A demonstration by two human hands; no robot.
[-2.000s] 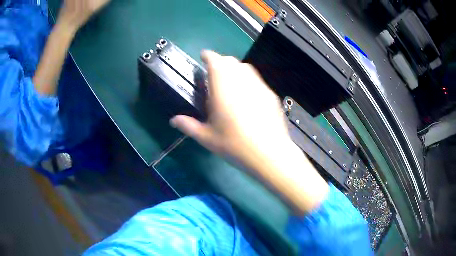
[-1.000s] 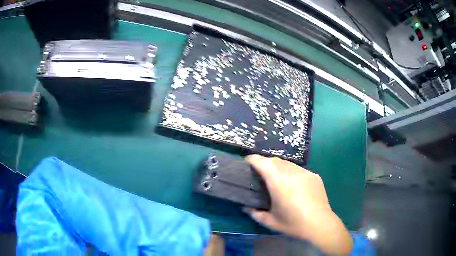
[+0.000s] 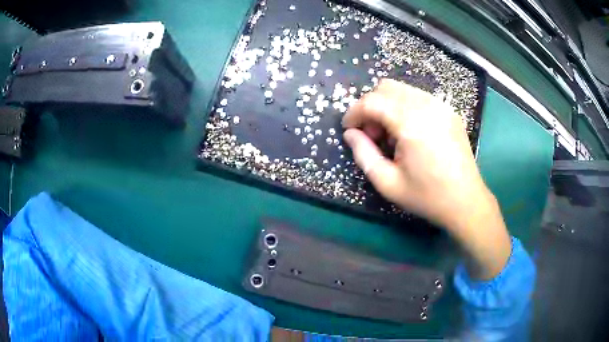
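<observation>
The parts tray (image 3: 260,127) is black and scattered with tiny silvery fasteners. My right hand (image 3: 417,143) is bare and over the right part of the tray, thumb and index finger close together at the fasteners. Whether a fastener is between them cannot be told. A black end plate (image 3: 347,282) lies on the green mat below the tray, with bright-ringed holes at its left end. My left hand is hidden; only the blue left sleeve and a sliver of skin show at the bottom edge.
A stack of plates (image 3: 80,83) stands left of the tray, with bright dots along its top. Part of another plate (image 3: 10,132) shows at the left edge. A dark block is at the top left. Metal conveyor rails (image 3: 521,110) run behind the tray.
My right hand has let go of the black plate, now lying in front of the tray, and has moved up over the fasteners. The view has shifted too.
</observation>
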